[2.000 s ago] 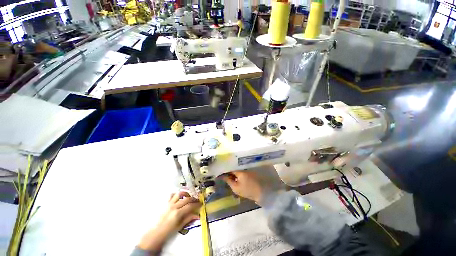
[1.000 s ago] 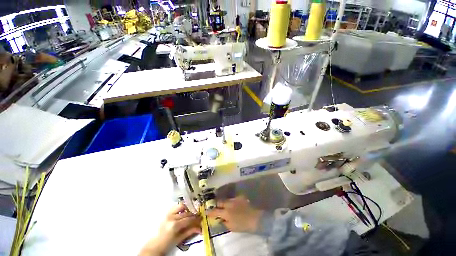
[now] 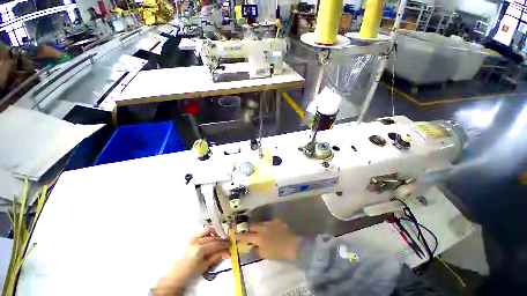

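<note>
A yellow webbing strip [image 3: 236, 269] runs from the needle area [image 3: 231, 224] toward me over the machine bed. My left hand [image 3: 199, 257] lies left of the strip, its fingertips at the strip close to the presser foot. My right hand [image 3: 273, 239] lies right of the strip under the arm of the white sewing machine [image 3: 306, 185], fingertips near the strip's edge. The fingertips are small and blurred, so I cannot tell whether either hand grips the strip or presses it flat.
White sheets [image 3: 43, 144] and loose yellow strips [image 3: 22, 243] lie at the left. A blue bin [image 3: 138, 141] stands beyond the table. Red and black tools [image 3: 407, 236] lie at the right by a black cable. Two yellow thread cones [image 3: 328, 22] and another sewing machine [image 3: 245, 56] are behind.
My right hand has moved from under the machine arm down and toward the strip beside the needle area. My left hand stays left of the strip. The view has shifted slightly.
</note>
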